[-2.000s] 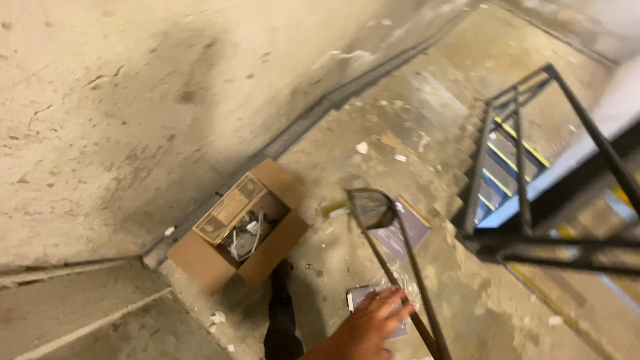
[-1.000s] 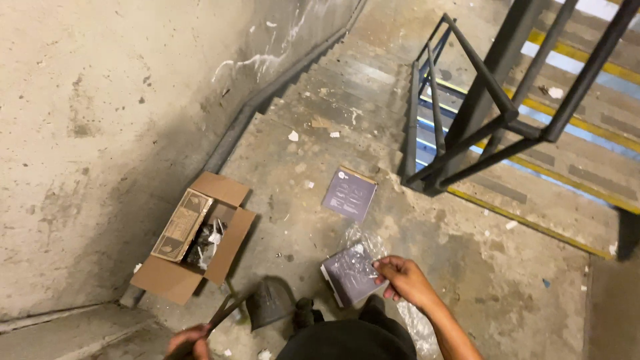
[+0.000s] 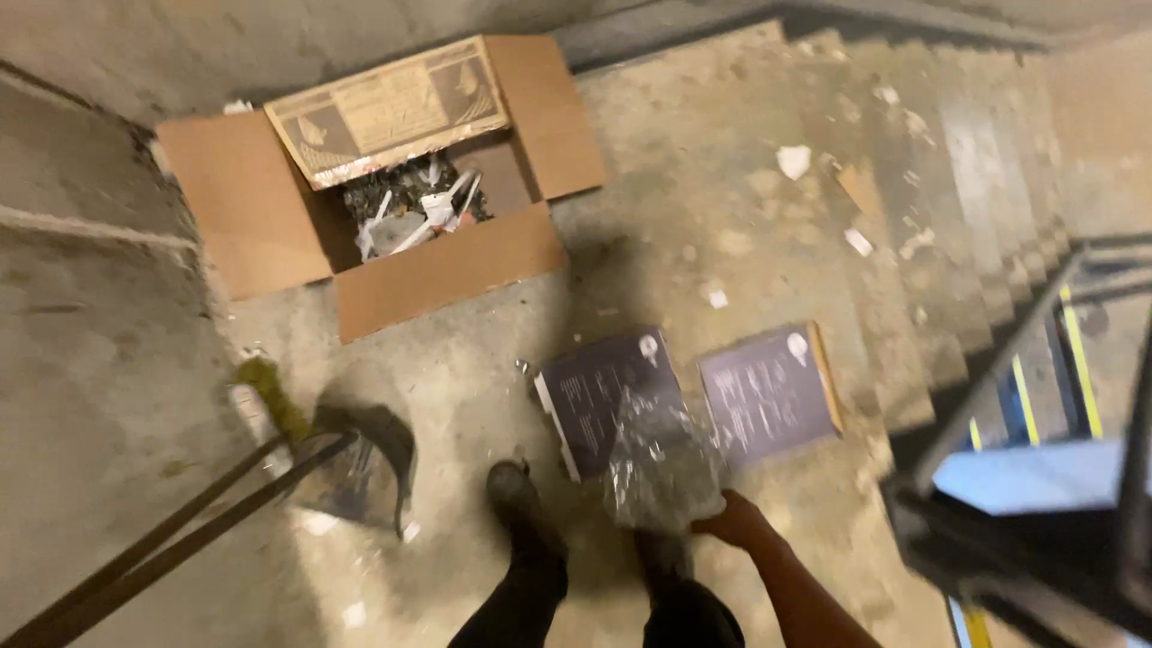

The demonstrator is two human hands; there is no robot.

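My right hand grips a crumpled sheet of clear plastic, which hangs over part of a flat dark purple box on the floor. Beside that box, to its right, lies another flat purple box with a brown edge. My left hand is outside the view. At the lower left are the long handles of a dustpan and a brush with yellow-green bristles. An open cardboard box by the wall holds dark debris and white scraps.
Concrete walls stand at the left and top. Stairs with a dark metal railing are on the right, and blue and yellow-edged steps show beyond it. Paper scraps are scattered on the floor. My shoes are near the bottom centre.
The clear plastic, earlier at the flat box by my right hand, now hangs from that hand. My left hand, seen on the long handle a second ago, has left the view. The view has turned.
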